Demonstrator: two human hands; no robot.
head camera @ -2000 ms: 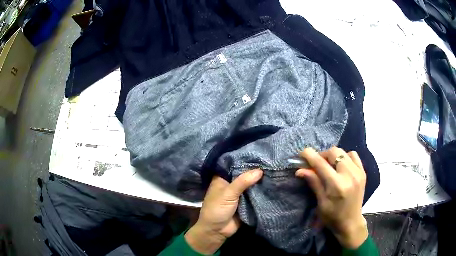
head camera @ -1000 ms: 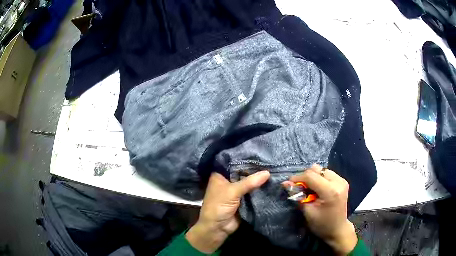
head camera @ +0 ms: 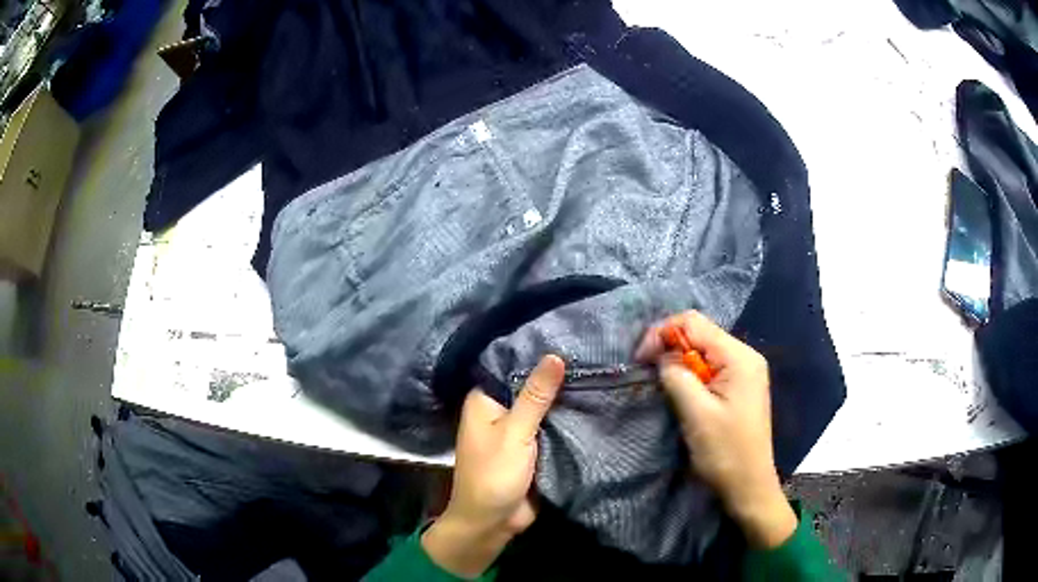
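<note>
A large dark denim garment (head camera: pixel 387 227) lies partly turned to its grey inside, its near part over the table's near edge. A stitched seam (head camera: pixel 592 373) runs between my hands. My left hand (head camera: pixel 501 455) pinches the garment at the seam's left end, thumb on top and fingers hidden beneath. My right hand (head camera: pixel 723 415) holds a small orange-handled tool (head camera: pixel 689 355) just above the seam's right end; its tip cannot be made out. A narrow dark band (head camera: pixel 512 305) curves beside my left hand.
The white, marked tabletop (head camera: pixel 894 375) has a curved near edge. A smartphone (head camera: pixel 968 244) lies at the right beside dark garments (head camera: pixel 1007 171). Grey-black garments (head camera: pixel 228 489) hang below the edge at left. A cardboard box (head camera: pixel 36 182) stands at far left.
My right hand has risen from below the seam, and the orange tool now shows higher. My left thumb has moved left along the seam. The garment has shifted slightly left.
</note>
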